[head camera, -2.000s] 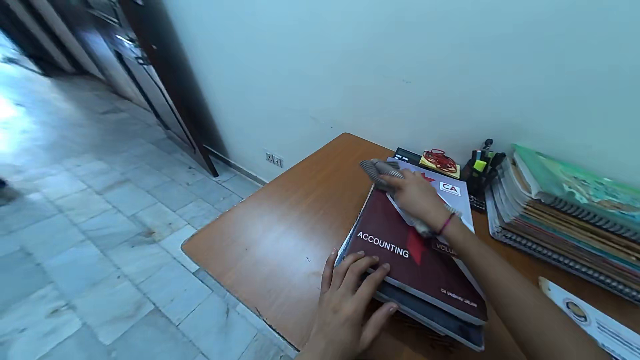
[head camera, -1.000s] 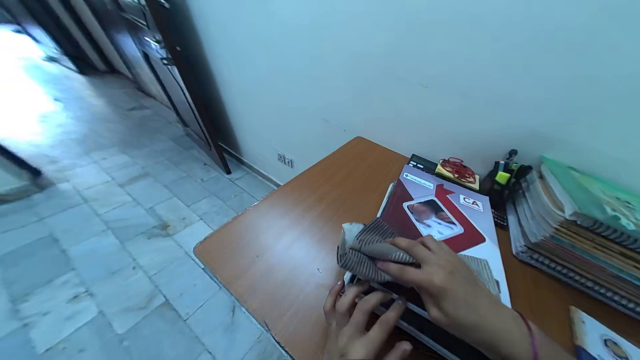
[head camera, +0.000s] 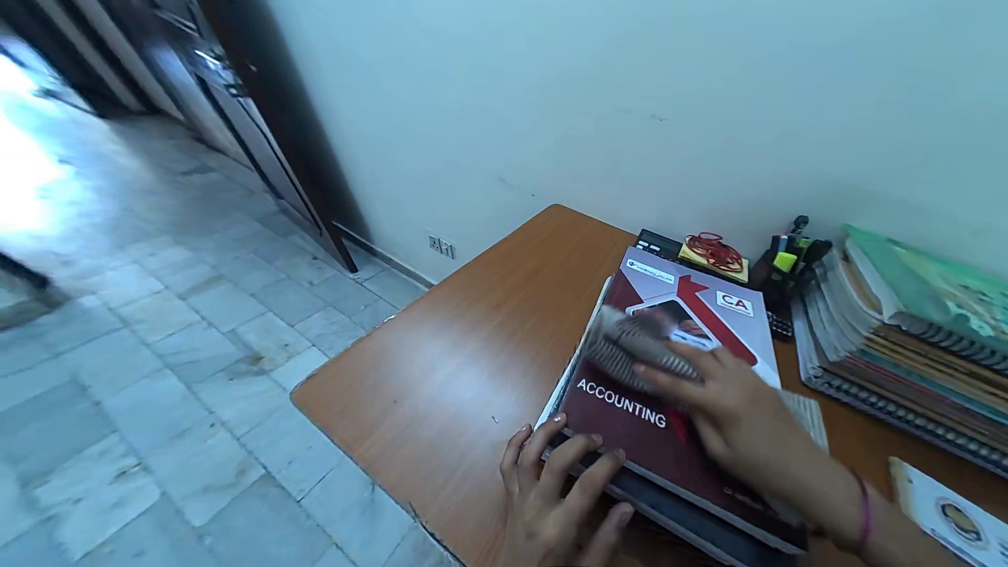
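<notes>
An accounting textbook (head camera: 630, 425) with a maroon and lilac cover lies on top of another book on the wooden desk (head camera: 472, 339). My right hand (head camera: 728, 409), with a pink band at its wrist, presses a striped grey cloth (head camera: 630, 346) against the middle of the cover. The cloth is blurred, and part of it shows beyond the far side of the hand. My left hand (head camera: 559, 488) rests with spread fingers on the near left edge of the books.
Behind the textbook are a black calculator (head camera: 660, 242), red bands on a yellow pad (head camera: 713, 256) and a pen holder (head camera: 776, 276). Stacked spiral notebooks (head camera: 906, 354) stand at right, near a white booklet (head camera: 953, 512). A wall backs the desk; a door (head camera: 260, 126) stands left.
My right hand and the cloth have moved from the near left edge of the cover up to its middle. My left hand stays at the near left edge.
</notes>
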